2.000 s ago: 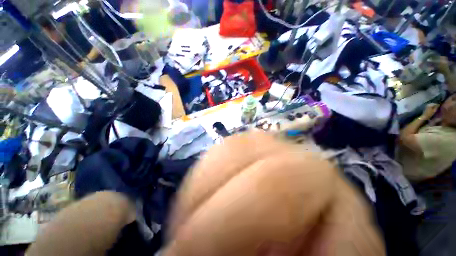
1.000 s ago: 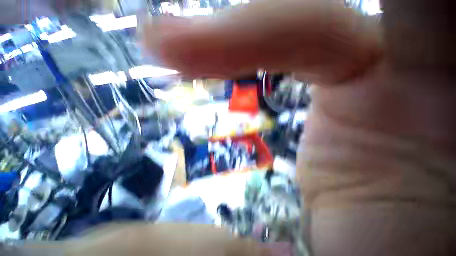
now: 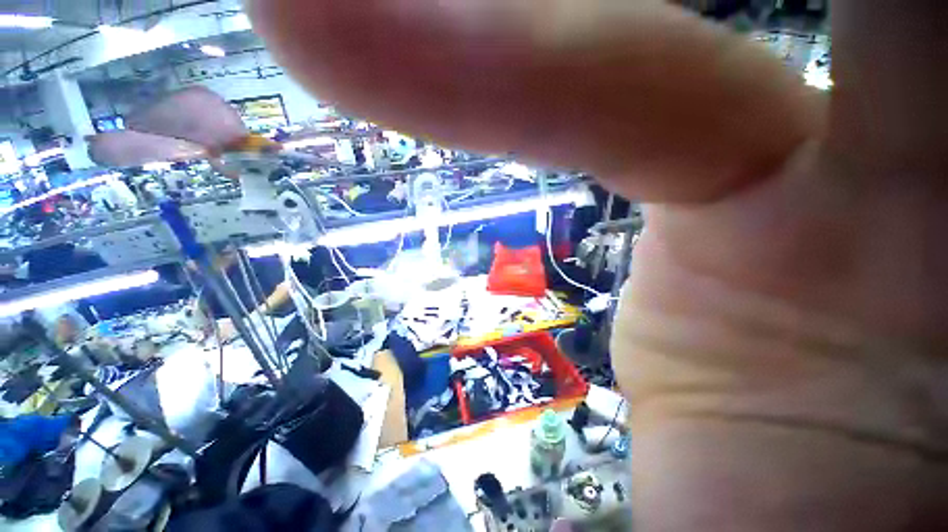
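Observation:
My right hand (image 3: pixel 748 343) is very close to the camera. Its palm fills the right side, and a thick blurred digit crosses the top. Its other fingers are cut off or hidden, and I cannot tell if it holds anything. My left hand is out of the picture. Below, a cream machine head (image 3: pixel 587 494) with small dials shows partly behind the palm. A pale green bottle (image 3: pixel 548 445) stands behind it. Light-grey cloth (image 3: pixel 411 499) lies left of the machine, and dark navy fabric (image 3: pixel 265 509) lies at the bottom left.
A red crate (image 3: pixel 575 387) behind the machine holds black-and-white pieces. A red bag (image 3: pixel 518 270) lies beyond it. Thread cones (image 3: pixel 125 462) and thin metal poles stand at left. Rows of machines and strip lights stretch into the background.
The view has tilted up and sharpened, showing more of the workshop and ceiling. The big hand moved from the lower middle to the right and top. The second skin-coloured shape at the bottom has gone.

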